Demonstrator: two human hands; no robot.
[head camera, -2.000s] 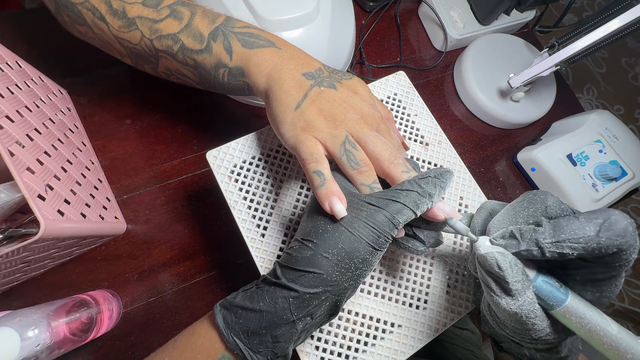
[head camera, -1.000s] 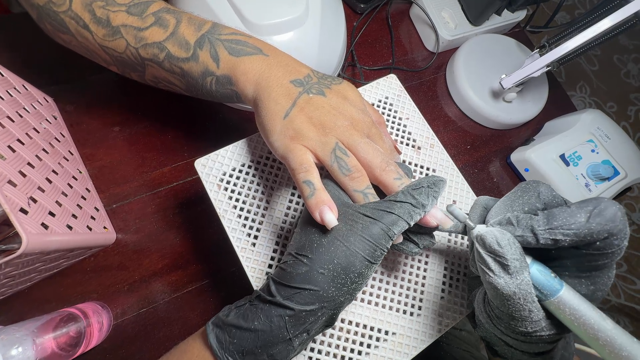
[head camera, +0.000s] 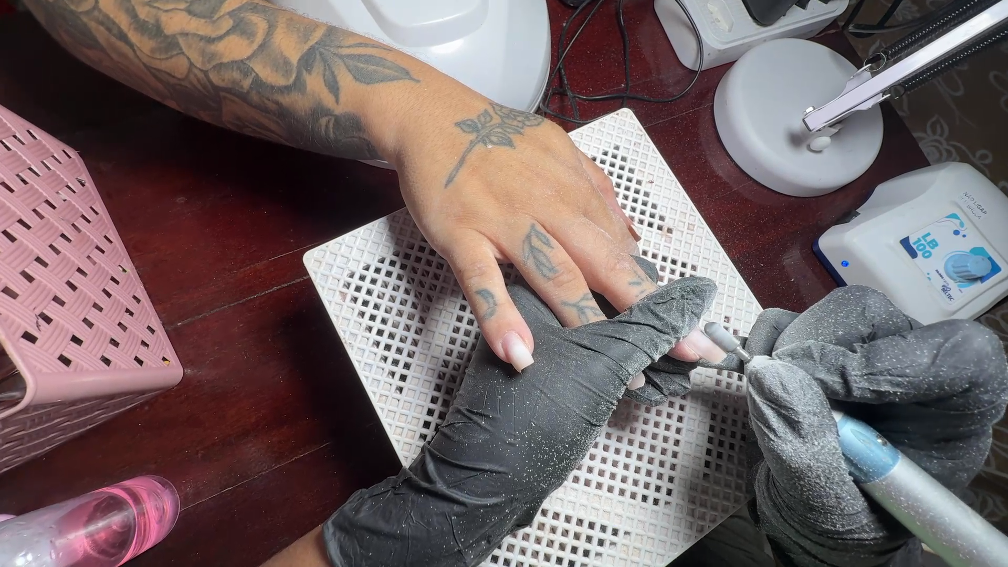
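Another person's tattooed hand (head camera: 512, 189) rests palm down over a white perforated grille (head camera: 654, 472). My left hand (head camera: 528, 394), in a black glove dusted with white powder, grips one of its fingers near the tip, my thumb on top. My right hand (head camera: 858, 394), in a dusty black glove too, holds an electric nail drill (head camera: 906, 480) with a silver and blue handpiece. The drill's grey bit (head camera: 722, 339) is at the held finger's nail (head camera: 703, 346); whether they touch I cannot tell. Another finger's pale nail (head camera: 517, 351) lies over my left glove.
A pink woven-pattern plastic basket (head camera: 87, 276) stands at the left, above a bottle of pink liquid (head camera: 118, 520). Behind are a white rounded device (head camera: 472, 47), black cables (head camera: 622, 94) and a white lamp base (head camera: 795, 118). A white control box (head camera: 929, 244) sits at the right.
The drill bit has shifted a little relative to the held nail and shows more plainly now. My left hand keeps its hold on the finger.
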